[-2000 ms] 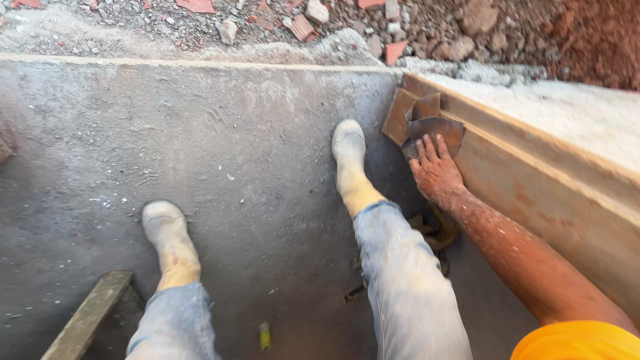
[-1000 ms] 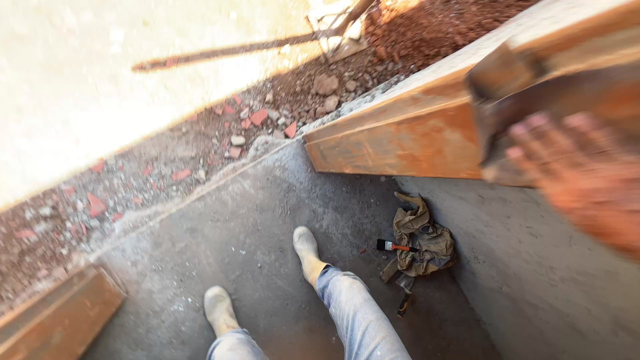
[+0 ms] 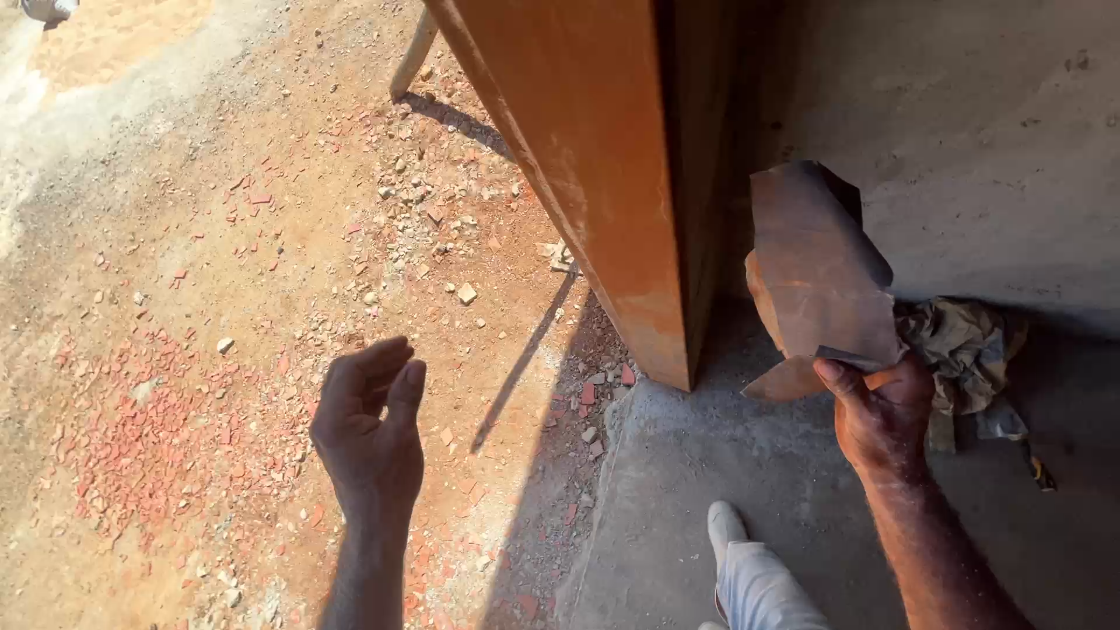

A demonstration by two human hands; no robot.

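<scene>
My right hand (image 3: 884,411) grips the lower end of a worn, creased brown sheet (image 3: 818,262), which looks like sandpaper, with the thumb on top. The sheet is held up to the right of a wooden door frame (image 3: 604,175), apart from it. My left hand (image 3: 372,420) is raised over the sunlit ground at the left of the frame, its fingers curved, the thumb apart from them, and nothing in it.
Crumpled brown paper or cloth (image 3: 962,350) lies on the concrete floor (image 3: 682,455) by the plastered wall (image 3: 989,157), with a tool (image 3: 1039,464) beside it. Outside are broken red tile pieces (image 3: 149,437), stones and a wooden pole (image 3: 414,57). My boot (image 3: 726,525) stands near the threshold.
My right hand has come off the wooden frame, where it pressed the brown sheet, and now holds the sheet in the air. My left hand has come into view. The view has turned considerably.
</scene>
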